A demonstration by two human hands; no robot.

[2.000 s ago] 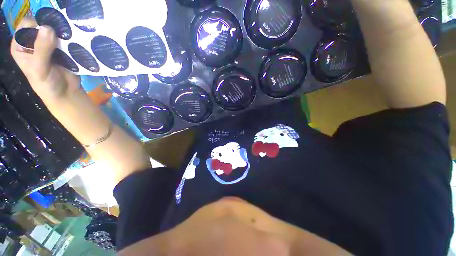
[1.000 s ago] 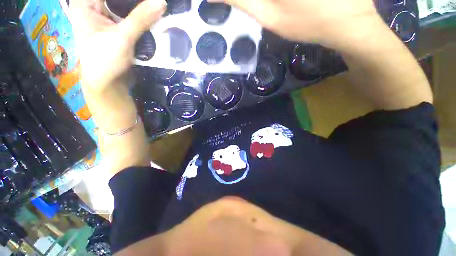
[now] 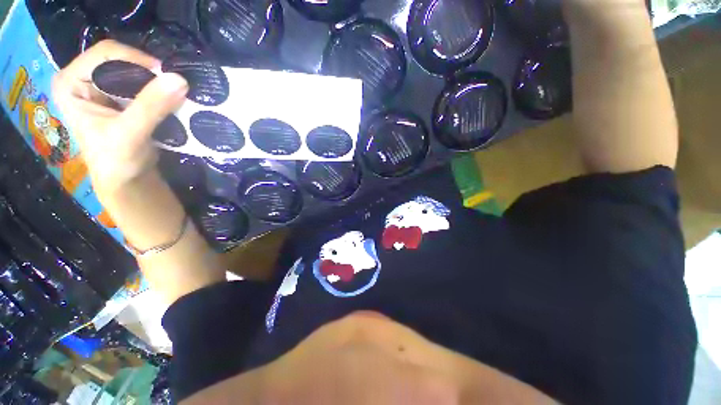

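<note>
My left hand (image 3: 118,119) pinches the left end of a white label sheet (image 3: 304,95) at the upper left. The sheet carries several round black labels (image 3: 274,138); its upper right part is plain white. It is held over a shiny black tray (image 3: 304,49) with rows of round glossy black pieces (image 3: 472,111), which show fine white print. Only my right forearm is in view at the upper right; the right hand is cut off by the top edge.
Dark ridged glossy trays (image 3: 47,229) lie at the left. A blue and orange cartoon-printed cover (image 3: 47,126) shows between them and the work tray. A brown carton (image 3: 526,162) is below the tray's right side. White and green items are at the lower left.
Both hands were on the sheet a second ago. My right hand has left it and moved up out of view. The sheet now shows a blank white area at its upper right.
</note>
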